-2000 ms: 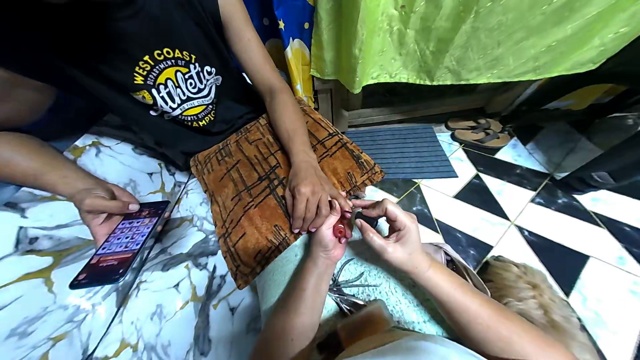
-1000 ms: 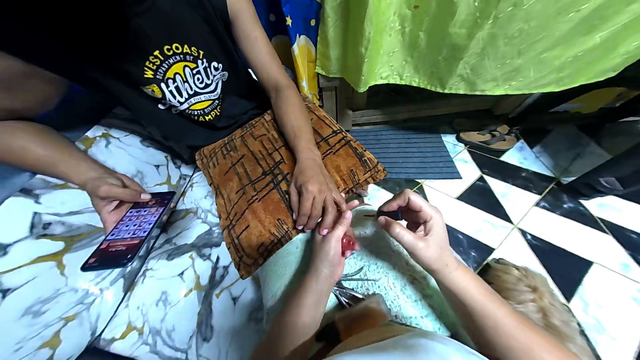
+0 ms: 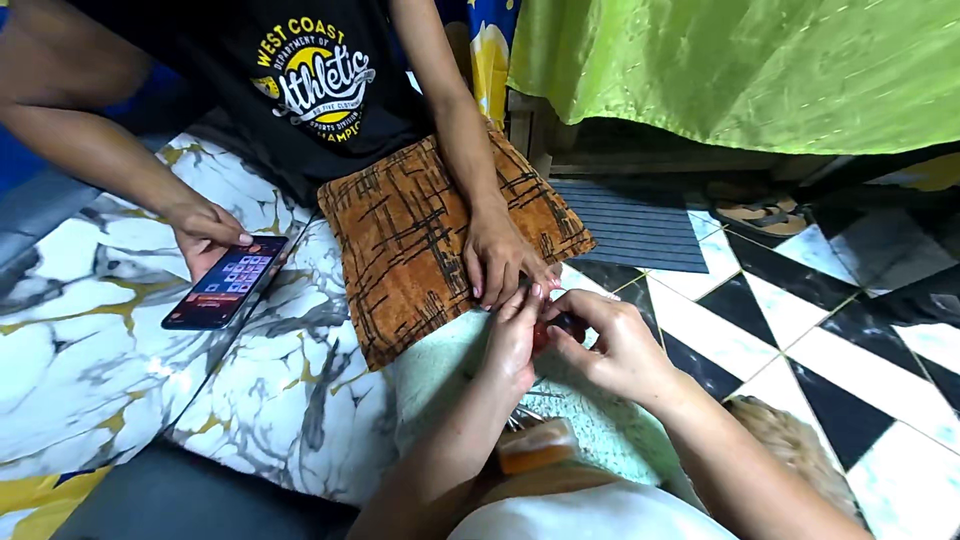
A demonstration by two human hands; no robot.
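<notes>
My left hand (image 3: 514, 341) touches the fingertips of another person's hand (image 3: 497, 251), which lies on an orange-brown patterned cushion (image 3: 405, 247). A small red bottle (image 3: 539, 337) is held in my left palm, partly covered by my fingers. Close beside it, my right hand (image 3: 611, 337) pinches a small dark object (image 3: 571, 327), perhaps the bottle's cap, near the other person's fingertip. Below my hands, several thin metal tools (image 3: 525, 417) and an orange-and-white block (image 3: 536, 445) rest on a pale green cloth surface (image 3: 615, 420) over my lap.
The other person holds a phone (image 3: 225, 283) above a marble-patterned surface (image 3: 300, 390) at the left. Sandals (image 3: 761, 215) and a grey ribbed mat (image 3: 630, 225) lie on the tiled floor. Light brown fur (image 3: 787, 442) shows at the lower right. A green curtain (image 3: 735, 75) hangs above.
My right hand has moved left, back toward the red bottle and the other person's fingertips, with the dark object in its fingers. The other person's hand stays on the cushion.
</notes>
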